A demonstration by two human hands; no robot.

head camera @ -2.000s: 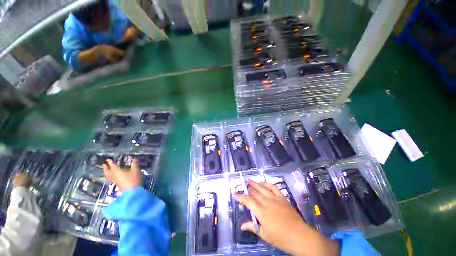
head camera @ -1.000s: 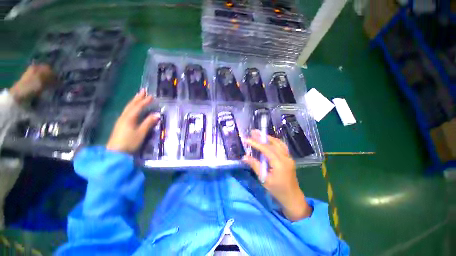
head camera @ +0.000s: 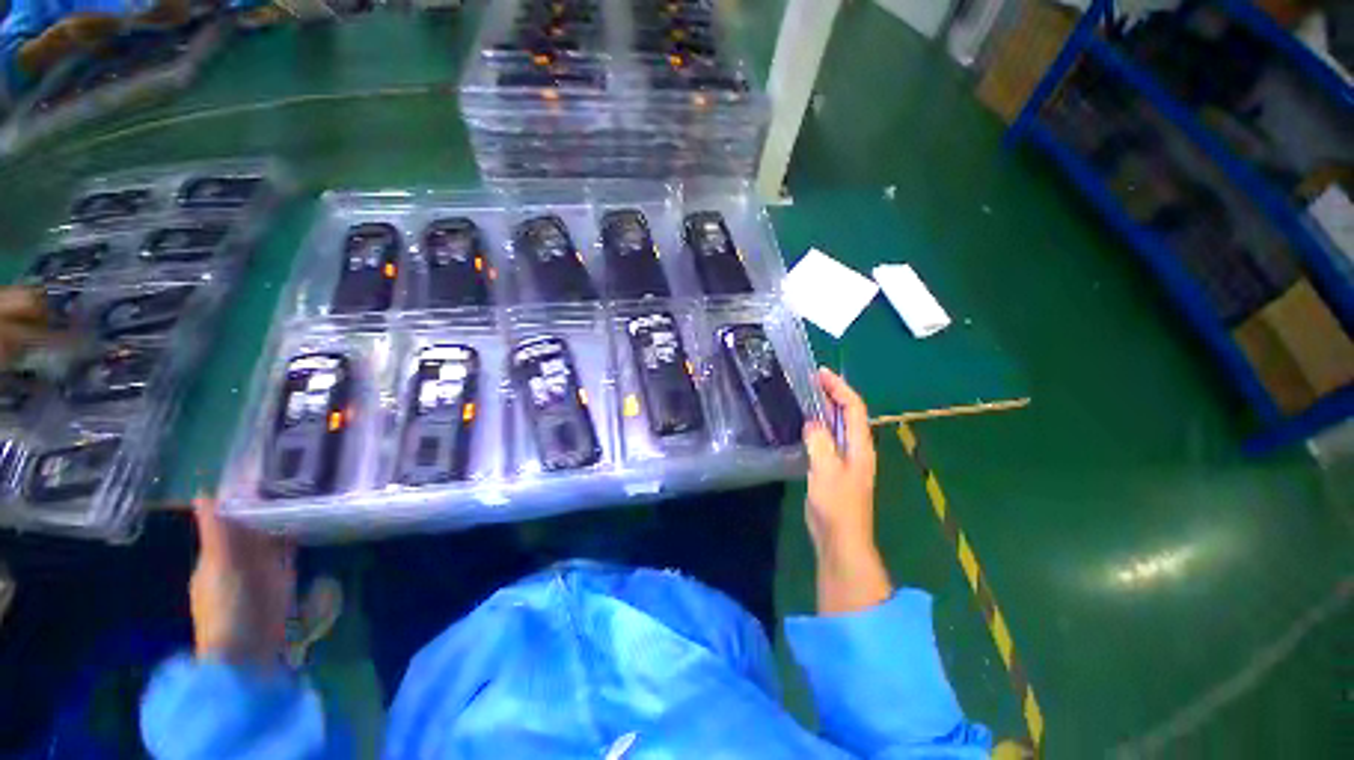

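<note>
The clear blister tray (head camera: 446, 514) lies in front of me with two rows of pockets. Each pocket holds a black handset (head camera: 441, 414) with a silver-white patch and some with an orange side mark. My left hand (head camera: 245, 587), blurred, is at the tray's near left corner. My right hand (head camera: 844, 498) is at its near right edge, fingers on the rim, with a slim dark tool (head camera: 838, 431) partly showing between them. Both hands hold the tray; the fingers under it are hidden.
Stacked trays (head camera: 612, 144) stand behind, beside a white post (head camera: 802, 92). A white square sheet (head camera: 829, 293) and a narrower white card (head camera: 912, 300) lie right. Another filled tray (head camera: 119, 512) and another person's blurred hand (head camera: 21, 318) are left. Blue shelves (head camera: 1136, 178) stand right.
My right hand has left the handsets for the tray's right edge, and my left hand has moved to its near left corner. The view has shifted, with more shelving showing.
</note>
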